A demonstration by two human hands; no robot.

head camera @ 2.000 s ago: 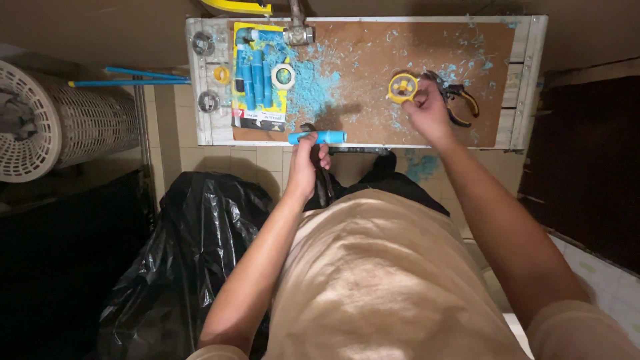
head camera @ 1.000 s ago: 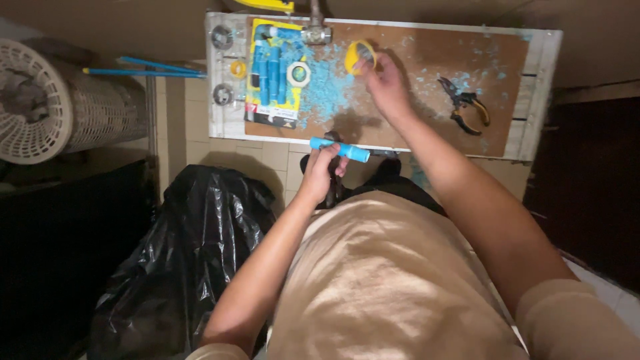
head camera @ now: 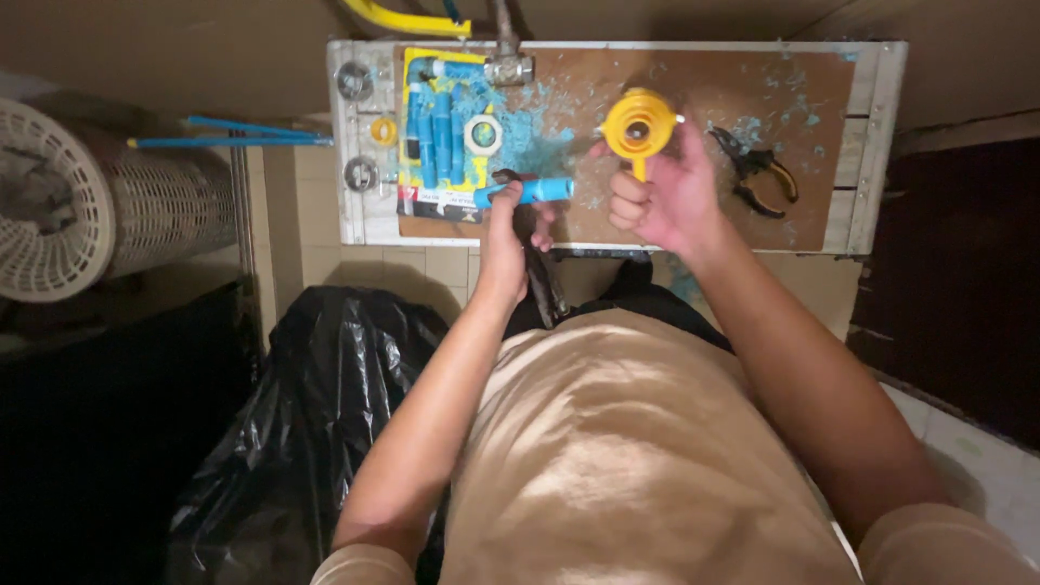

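My left hand (head camera: pixel 505 244) holds a short blue PVC pipe piece (head camera: pixel 546 190) just over the board's front edge. A dark hand tool (head camera: pixel 543 280), perhaps pliers, hangs below the same hand; its jaws are partly hidden by the hand and pipe. In my right hand (head camera: pixel 666 187) is a round yellow tool or spool (head camera: pixel 621 130) with a hole in its middle, raised over the brown board. Black-and-yellow pliers (head camera: pixel 760 175) lie on the board to the right of that hand. Blue pipe pieces (head camera: pixel 443 138) rest on a yellow card at the left, beside a white ring-shaped item (head camera: pixel 483 135).
Blue shavings litter the brown board (head camera: pixel 674 223). A metal valve (head camera: pixel 510 69) and a yellow saw frame (head camera: pixel 406 20) are at the back edge. Black tape rolls (head camera: pixel 355 81) sit at the left end. A black plastic bag (head camera: pixel 325 406) and a white basket (head camera: pixel 162 183) stand at left.
The right hand has moved left, away from the black-and-yellow pliers, carrying the yellow object, which now faces the camera. The left hand still holds the blue pipe.
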